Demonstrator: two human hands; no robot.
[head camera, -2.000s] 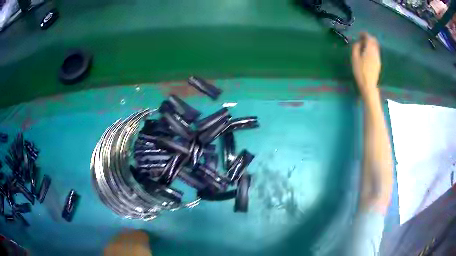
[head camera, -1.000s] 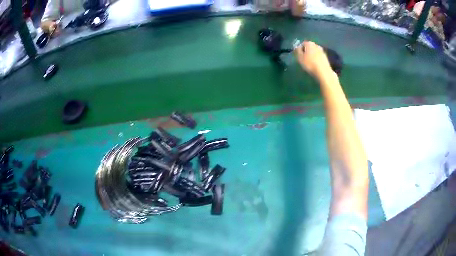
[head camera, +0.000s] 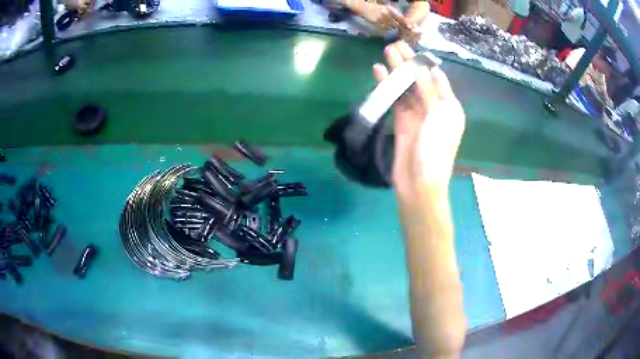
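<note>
My right hand (head camera: 429, 123) is raised over the bench edge and belt, holding a headphone unit (head camera: 361, 151). Its black cup hangs at the left of my palm, and a flat silver strip rises from it to my fingers. Steel bands (head camera: 144, 228) lie nested in a C shape on the bench. Black end sleeves (head camera: 231, 210) are heaped on and beside them. My left hand is not in view.
Smaller black pieces (head camera: 28, 217) lie at far left. A white sheet (head camera: 547, 242) lies at right. An ear cushion (head camera: 90, 120) lies on the green belt (head camera: 231, 77). Across it are a blue tray (head camera: 260, 7) and another person's hands (head camera: 386, 14).
My right hand has lifted the headphone unit off the belt and brought it closer. The view has shifted, and another person's hands show more fully across the belt.
</note>
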